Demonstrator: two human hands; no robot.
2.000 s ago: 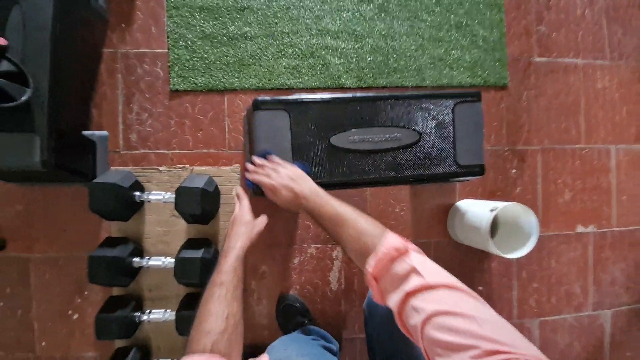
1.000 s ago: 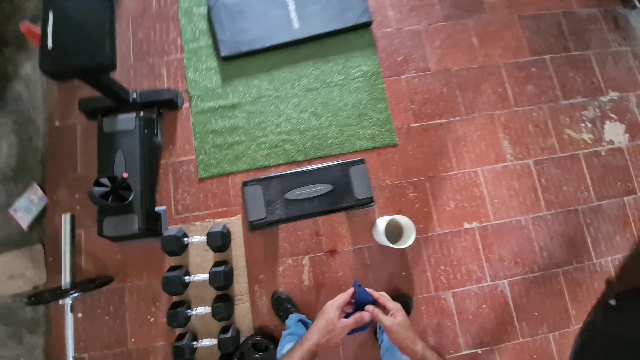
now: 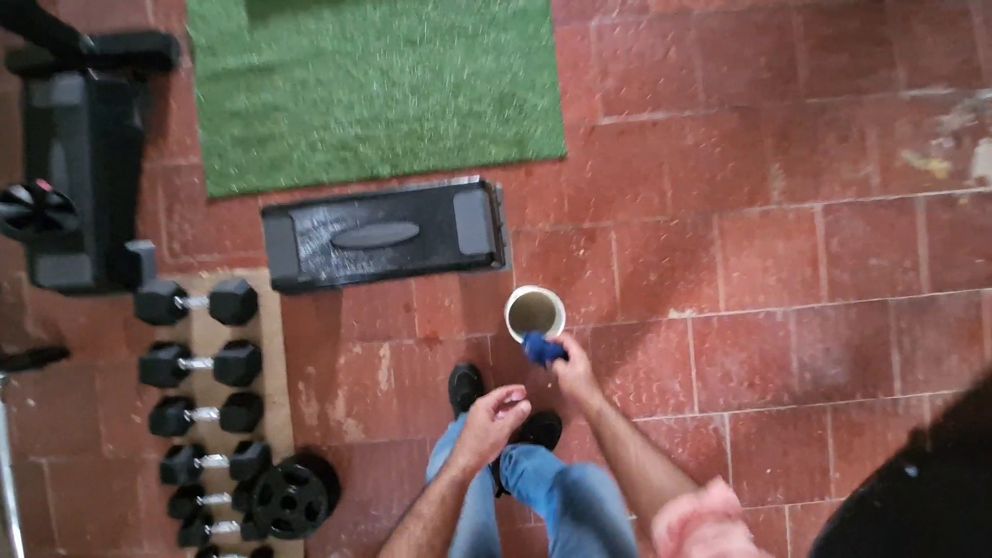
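Note:
A blue cloth (image 3: pixel 542 349) is gripped in my right hand (image 3: pixel 575 373), against the near rim of a white bucket (image 3: pixel 559 304) that holds murky liquid. My left hand (image 3: pixel 496 422) is bare, its fingers loosely curled, to the left of the right hand and above my legs. Beyond both hands, a black aerobic step platform (image 3: pixel 403 252) with grey end pads lies on the red tile floor, its upper face looking wet in places.
Green artificial turf (image 3: pixel 387 93) lies past the platform. At the left, several hex dumbbells (image 3: pixel 195 363) rest on cardboard (image 3: pixel 271 349), beside black weight plates (image 3: pixel 293 496). Another black step (image 3: pixel 89 186) stands at the upper left. A dark blurred object (image 3: pixel 922 480) fills the lower right corner.
Both hands were at the platform's left end two seconds ago, then together on the cloth. Now they are apart, with the cloth in my right hand at the bucket. The bucket stands upright instead of tilted.

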